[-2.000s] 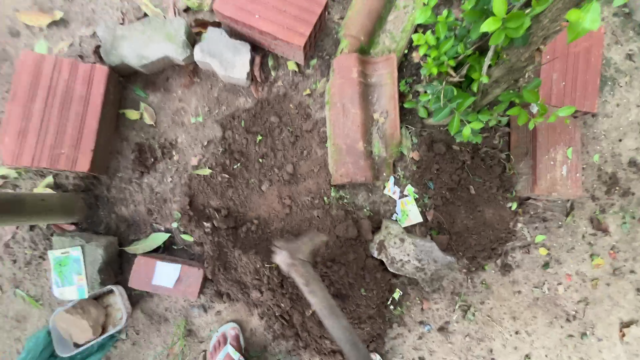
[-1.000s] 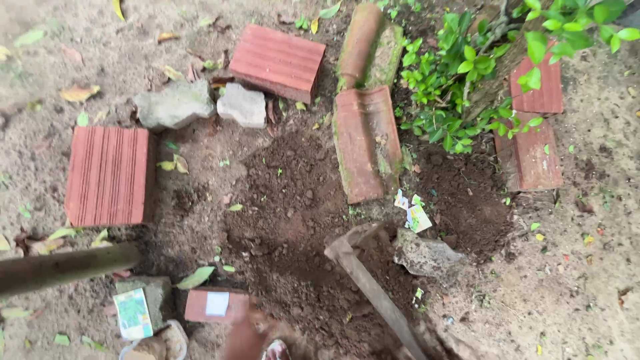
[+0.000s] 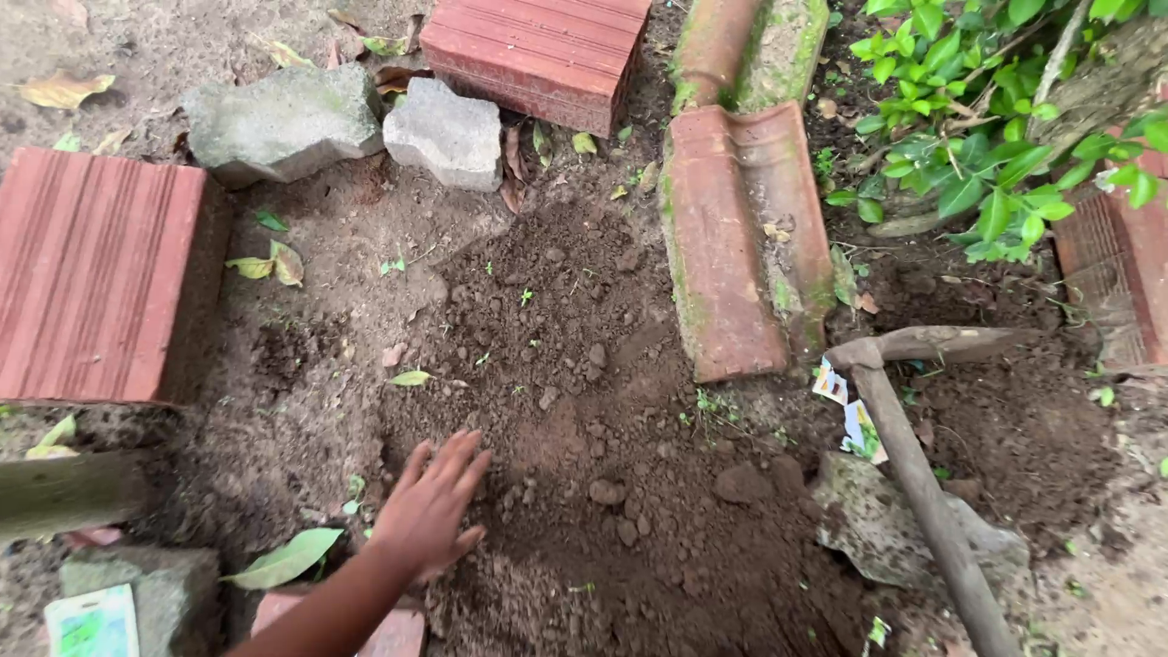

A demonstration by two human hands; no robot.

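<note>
My left hand (image 3: 427,520) is empty, fingers apart, over the left edge of the loose dark soil (image 3: 566,438) at lower centre. Below it, my forearm partly covers a small red brick (image 3: 397,631). At the right lies a hoe or mattock with a wooden handle (image 3: 926,493); its head (image 3: 944,342) points right, just past the mossy clay roof tiles (image 3: 730,246). The handle runs down out of the frame, and my right hand is not visible. Torn printed paper pieces (image 3: 858,427) are beside the handle, above a rough stone (image 3: 881,525) that the handle partly crosses.
Large ridged red clay blocks stand at the left (image 3: 91,274) and top (image 3: 538,50). Grey concrete pieces (image 3: 287,123) lie between them. A post (image 3: 73,497) juts in from the left, above a stone bearing a seed packet (image 3: 93,625). A leafy shrub (image 3: 995,173) overhangs the upper right.
My left hand has come into view over the soil. The tool's head has moved from the soil, below the roof tiles, to the right of them. The foot seen earlier at the bottom is out of view.
</note>
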